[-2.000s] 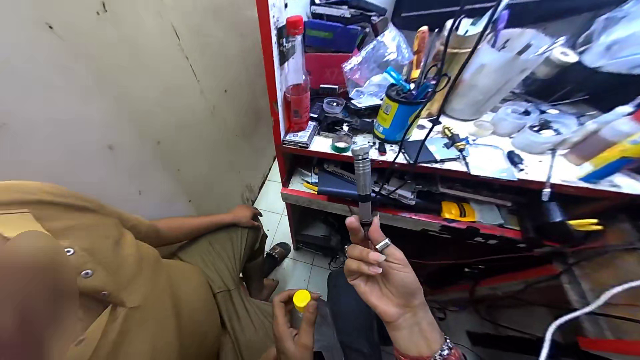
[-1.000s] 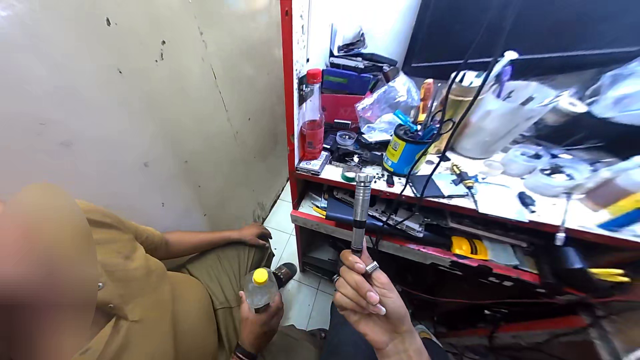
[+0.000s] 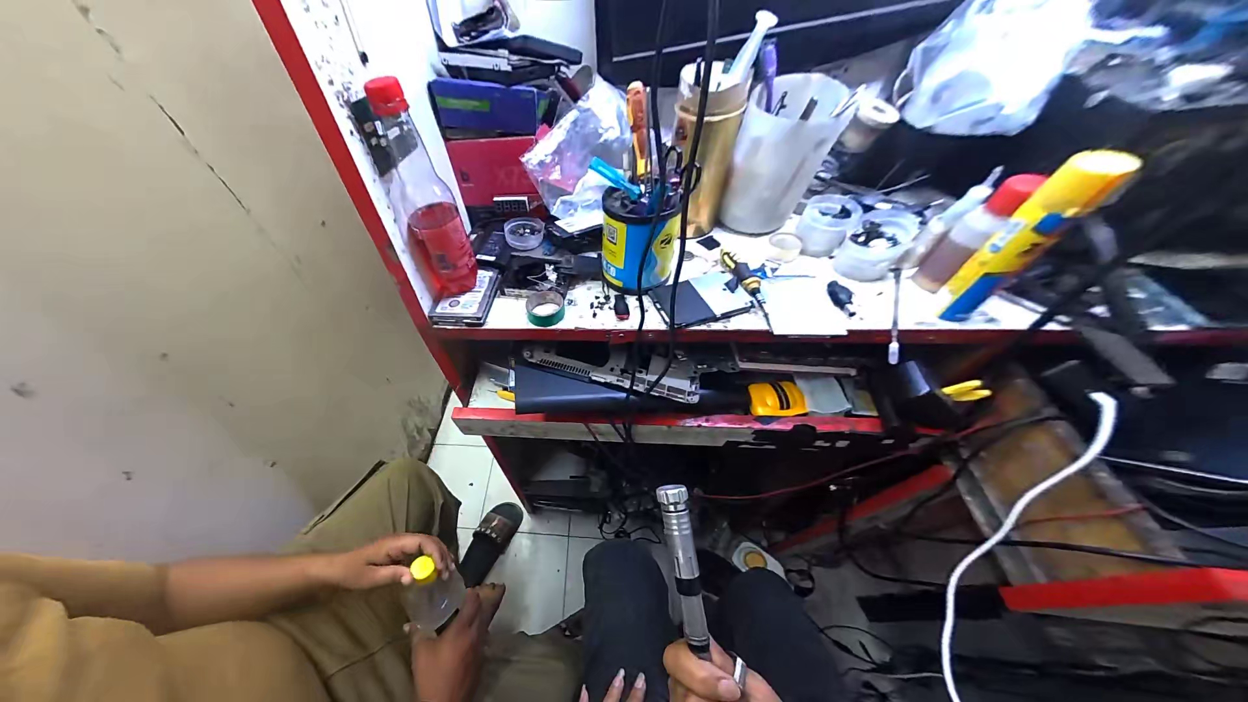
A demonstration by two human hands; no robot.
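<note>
My right hand (image 3: 717,675) grips the lower end of a slim silver metal tool (image 3: 682,561) with black bands, which stands nearly upright above my lap. A ring shows on that hand. Of my left hand (image 3: 612,688), only fingertips appear at the bottom edge, over my dark trouser leg; the rest is out of frame. To the left, a seated person's hands hold a small clear plastic bottle (image 3: 436,600) with a yellow cap (image 3: 423,569), apart from my hands.
Ahead is a red-edged workbench (image 3: 585,332) bearing a bottle of red liquid (image 3: 444,244), a blue-and-yellow tool can (image 3: 639,244), a small screwdriver (image 3: 746,278) and small tubs. A lower shelf (image 3: 487,419) holds laptop parts. A white cable (image 3: 985,546) and black wires hang at right.
The silver tool in my right hand has moved down towards my lap. The other person's second hand has come to the yellow-capped bottle. Fingertips now show at the bottom edge. The view has shifted.
</note>
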